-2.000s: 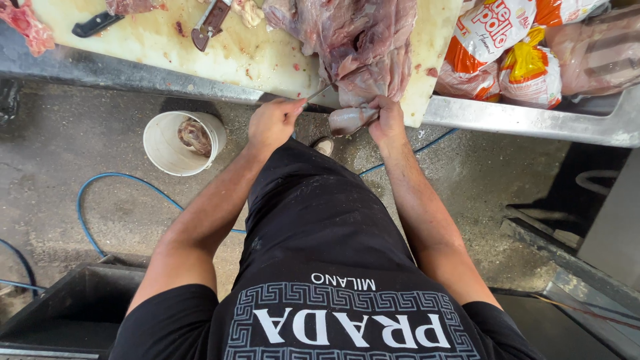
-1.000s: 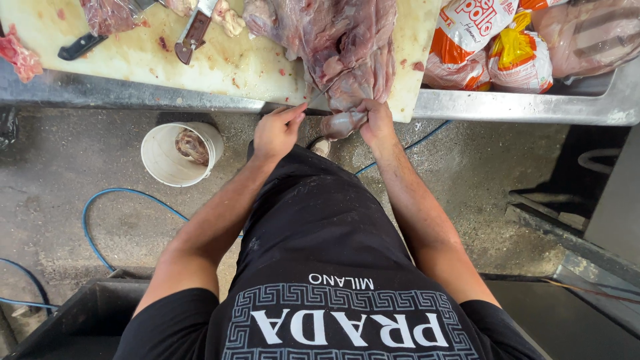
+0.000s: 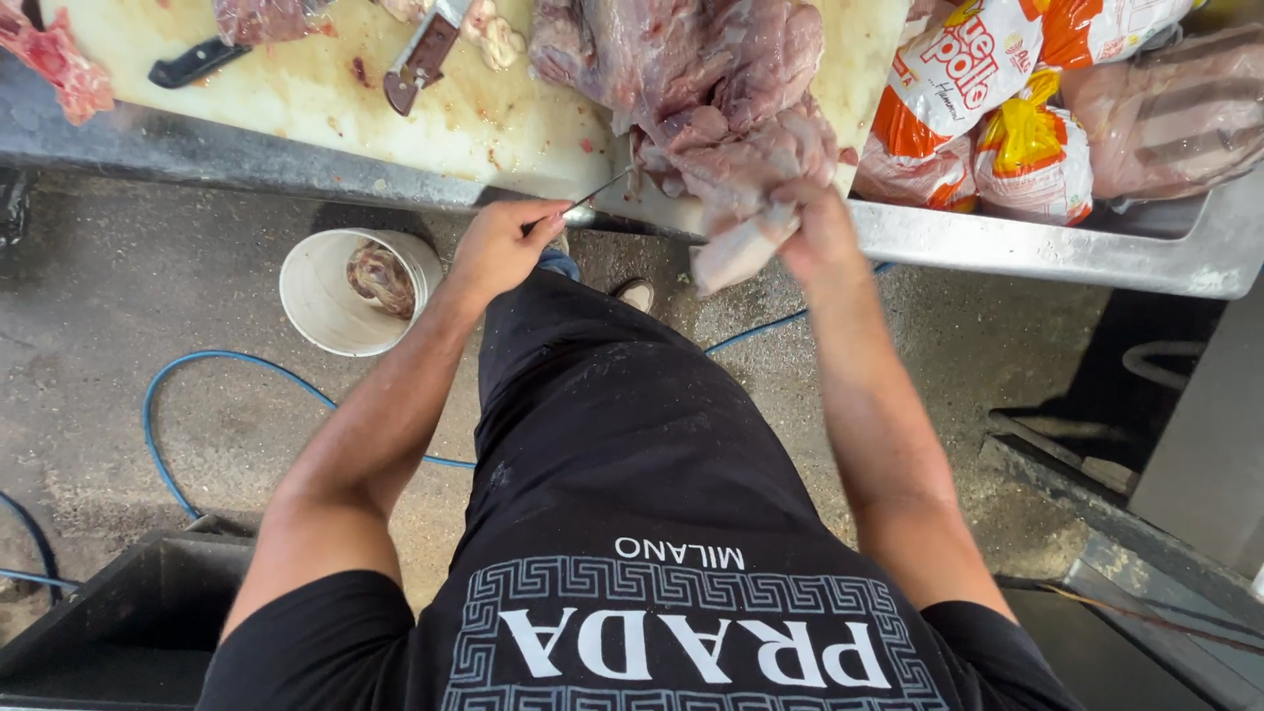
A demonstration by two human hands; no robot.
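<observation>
A large piece of raw meat (image 3: 691, 69) lies on the white cutting board (image 3: 513, 128), its lower end hanging at the board's front edge. My left hand (image 3: 509, 242) is closed on a thin-bladed knife (image 3: 597, 191), whose tip reaches the board just left of the meat. My right hand (image 3: 818, 232) grips the pale loose end of the meat (image 3: 746, 247), slightly blurred, beyond the board's edge. Left of the meat lie a brown-handled knife (image 3: 425, 59) and a black-handled knife (image 3: 197, 62), with a piece of meat over the latter's blade.
Bagged poultry (image 3: 1037, 148) fills a metal basin (image 3: 1047, 247) on the right. A white bucket (image 3: 360, 336) holding a scrap stands on the floor at the left. A blue hose (image 3: 237, 357) crosses the floor. A black bin (image 3: 128, 602) stands at lower left.
My right hand has pulled the pale end of the meat outward, and it now hangs farther down. The knife in my left hand has come away from the meat somewhat.
</observation>
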